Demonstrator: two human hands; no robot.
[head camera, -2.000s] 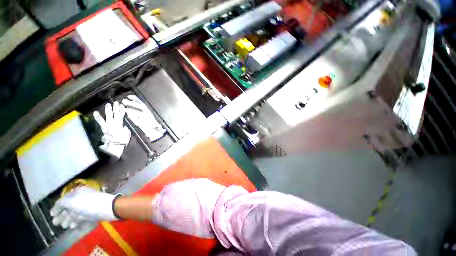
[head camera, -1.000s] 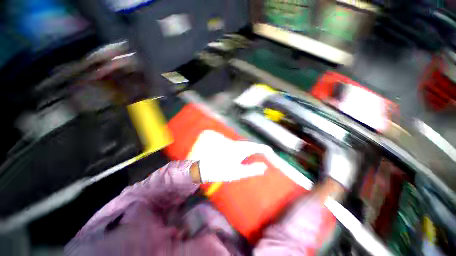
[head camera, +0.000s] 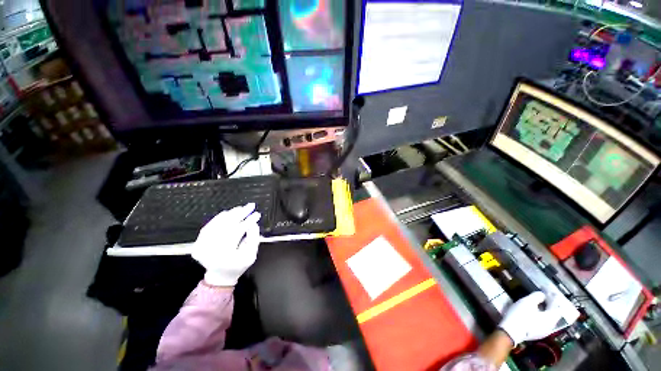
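My left hand (head camera: 228, 243), in a white glove, is over the front right part of the black keyboard (head camera: 192, 206), fingers slightly apart and holding nothing. The mouse (head camera: 296, 201) lies to its right, untouched. My right hand (head camera: 533, 319), also gloved, is at the near right end of the circuit board (head camera: 475, 279), over the end of a long grey heat sink (head camera: 518, 259). Its fingertips are partly hidden, so I cannot tell if it grips the board. A yellow block (head camera: 491, 261) sits between the heat sinks.
A large monitor (head camera: 210, 61) stands behind the keyboard. A white sheet (head camera: 378, 267) lies on the red mat (head camera: 406, 330). A white panel with a yellow edge (head camera: 458, 220) is beyond the board. A second monitor (head camera: 572, 148) and a red-edged pad (head camera: 616, 290) are at right.
The view has swung left to the monitors. My left hand has moved from above the red mat to the keyboard. My right hand is now at the board's near end.
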